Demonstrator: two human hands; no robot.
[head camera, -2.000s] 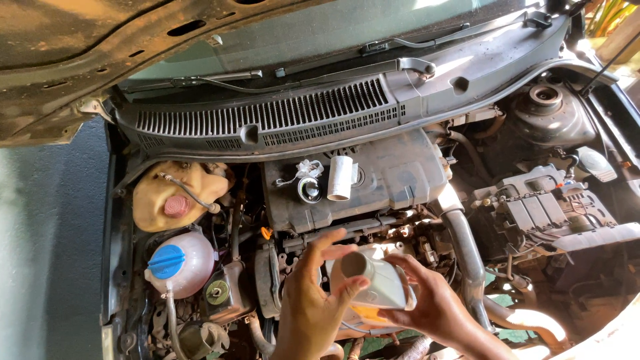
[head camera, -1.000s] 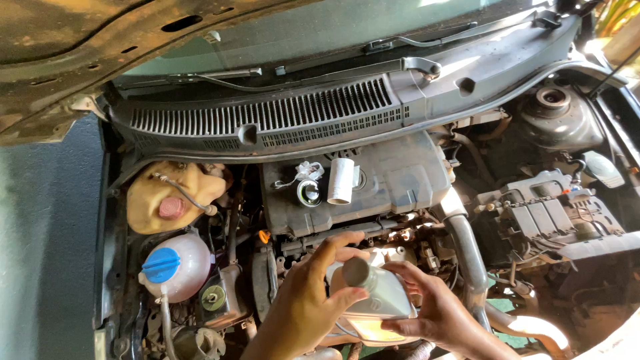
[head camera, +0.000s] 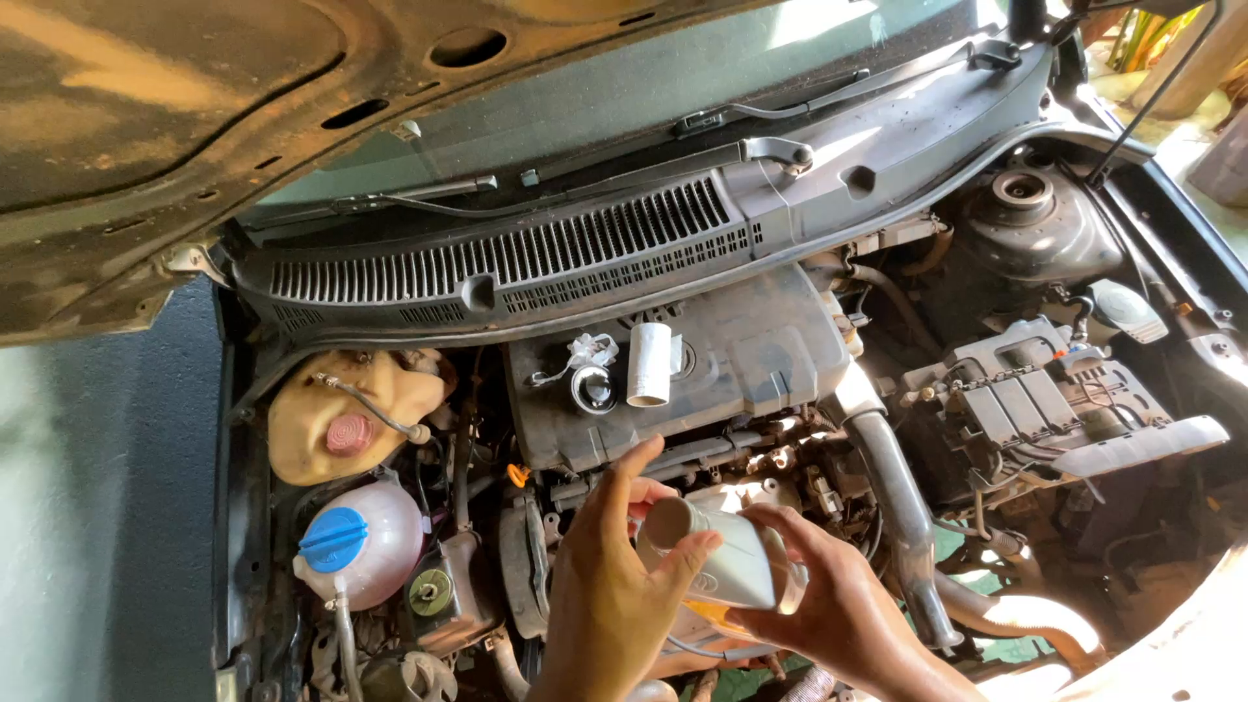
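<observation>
Both my hands hold a light grey plastic bottle (head camera: 736, 565) above the front of the engine. My left hand (head camera: 619, 575) is at its neck, with the thumb against the neck and the index finger raised. My right hand (head camera: 829, 595) grips the other side of the bottle. The bottle's round top faces up and toward me; whether it is capped I cannot tell. On the black engine cover (head camera: 760, 341) lie a white cardboard-like tube (head camera: 650, 366), a small round black cap (head camera: 593, 389) and a crumpled clear plastic strip (head camera: 590, 351).
At the left sit a yellowed reservoir with a red cap (head camera: 351, 435) and a coolant expansion tank (head camera: 385, 546) with a blue cap (head camera: 332, 538). The raised hood (head camera: 195, 117) hangs at upper left. A thick black hose (head camera: 897, 517) and a fuse box (head camera: 1033, 400) are on the right.
The bottle has turned and tilted in my hands since the earlier frames. My left index finger now points up, off the bottle.
</observation>
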